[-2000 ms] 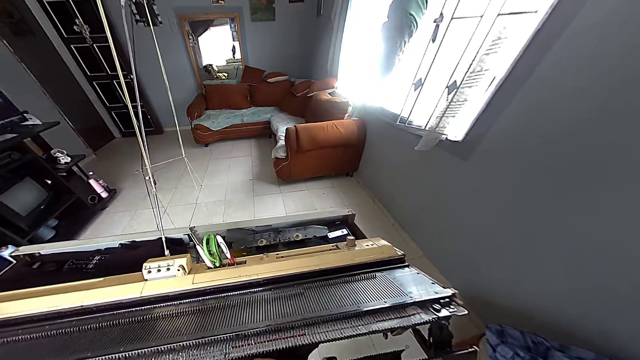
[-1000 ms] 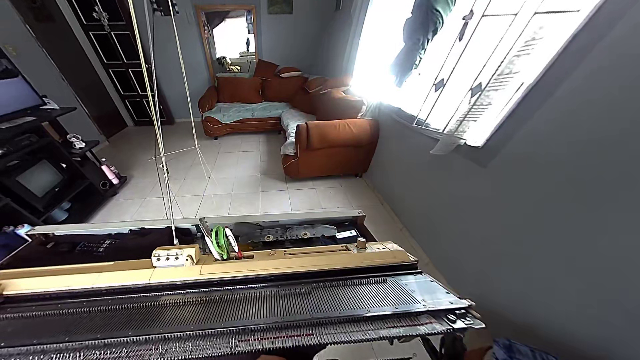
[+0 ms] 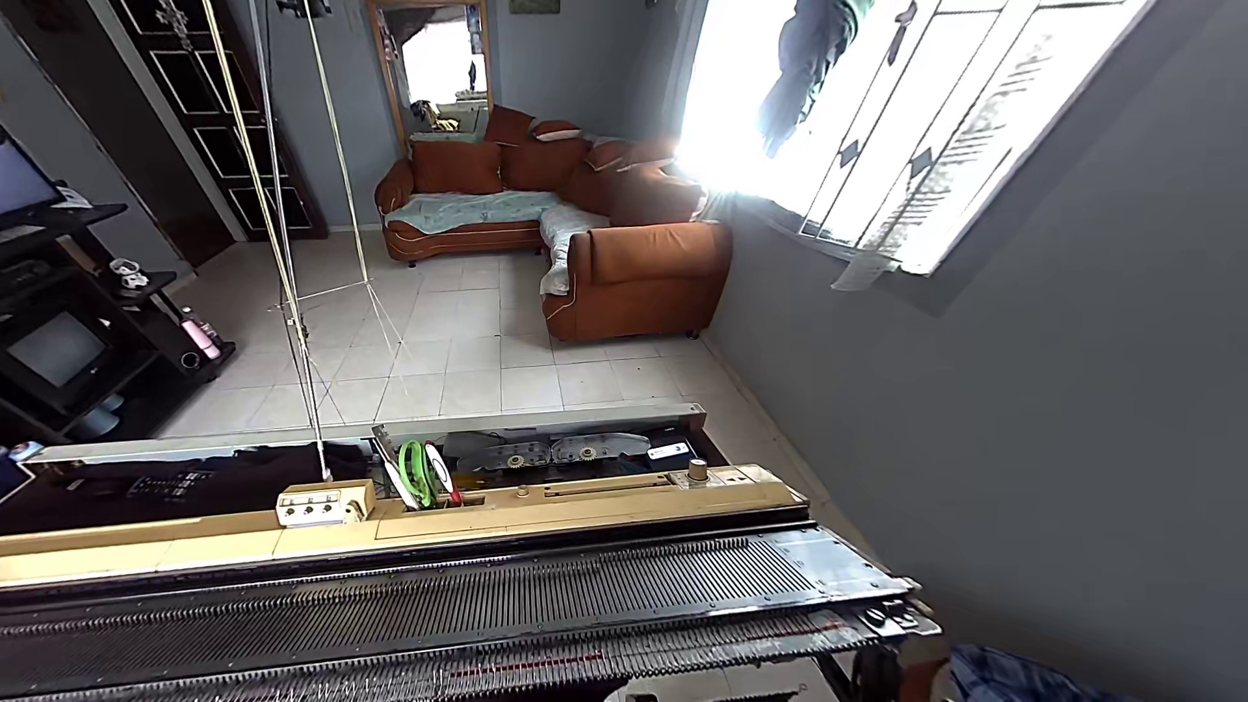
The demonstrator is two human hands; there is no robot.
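Observation:
Neither of my hands shows in the head view. A knitting machine's metal needle bed (image 3: 468, 600) stretches across the lower part, with a second row of needles (image 3: 546, 663) along its near edge. Behind the bed runs a cream plastic panel (image 3: 585, 507) with a round knob (image 3: 697, 470) near its right end. A small cream box with dials (image 3: 325, 503) sits on the panel at the left. Green-handled scissors (image 3: 417, 473) stand in a slot beside it. Pale yarns (image 3: 314, 390) rise from the machine to a tension rod part (image 3: 304, 8) at the top.
Behind the panel, a long tray (image 3: 546, 417) holds dark cloth and metal plates. An orange sofa (image 3: 643, 278) stands across the tiled floor. A black stand (image 3: 117, 390) with a small television is at left. A grey wall rises at right, and blue checked cloth (image 3: 1014, 678) lies low beside it.
The view has shifted, and the whole scene sits further right than at first. A pale piece under the needle bed's right end, plain in the oldest frame, now shows only in part.

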